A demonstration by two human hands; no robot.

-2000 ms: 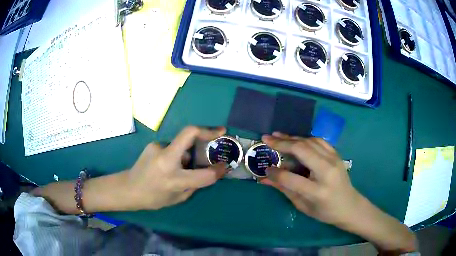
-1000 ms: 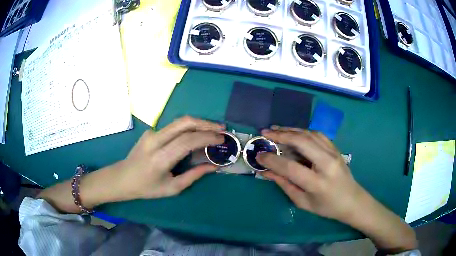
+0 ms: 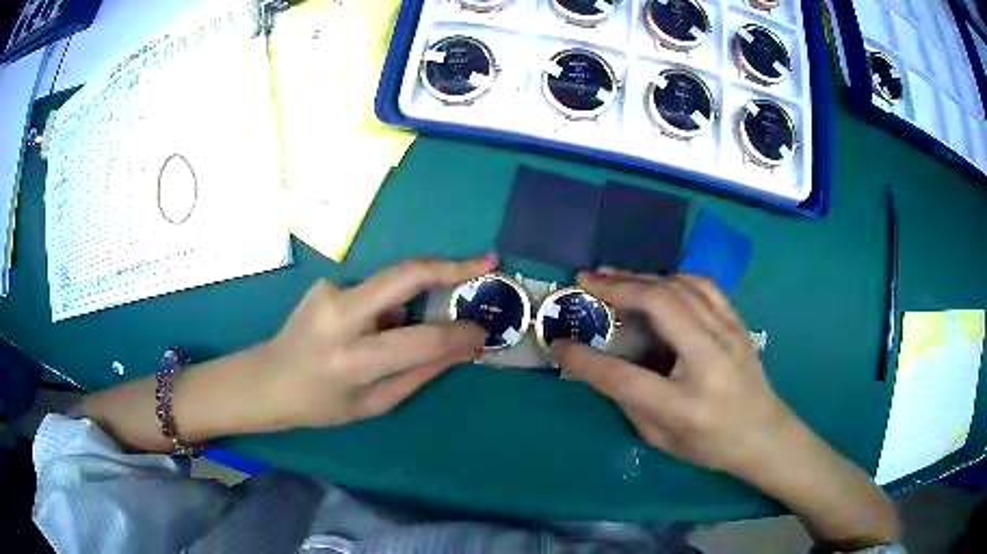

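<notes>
Two round smartwatch heads with black faces, metal rims and small white tabs lie side by side on a grey-beige strip (image 3: 522,352). My left hand (image 3: 368,341) grips the left watch head (image 3: 492,308) at its edge, with a fingertip over the lower left of its face. My right hand (image 3: 676,368) grips the right watch head (image 3: 576,317) between finger at the top and thumb at the lower edge. Both faces show small lines of text, too small to read. Most of the strip is hidden under the hands.
A blue-framed watch tray (image 3: 606,146) holds several watch heads beyond two dark squares (image 3: 552,216) and a blue cloth (image 3: 714,251). A check sheet (image 3: 162,206) and yellow paper (image 3: 336,130) lie left. A second tray (image 3: 925,119), black stick (image 3: 890,287) and note sheet (image 3: 933,395) are right.
My left fingers have shifted from the left watch's top to its lower left face. My right fingertip has left the right watch's face; the thumb is at its lower edge.
</notes>
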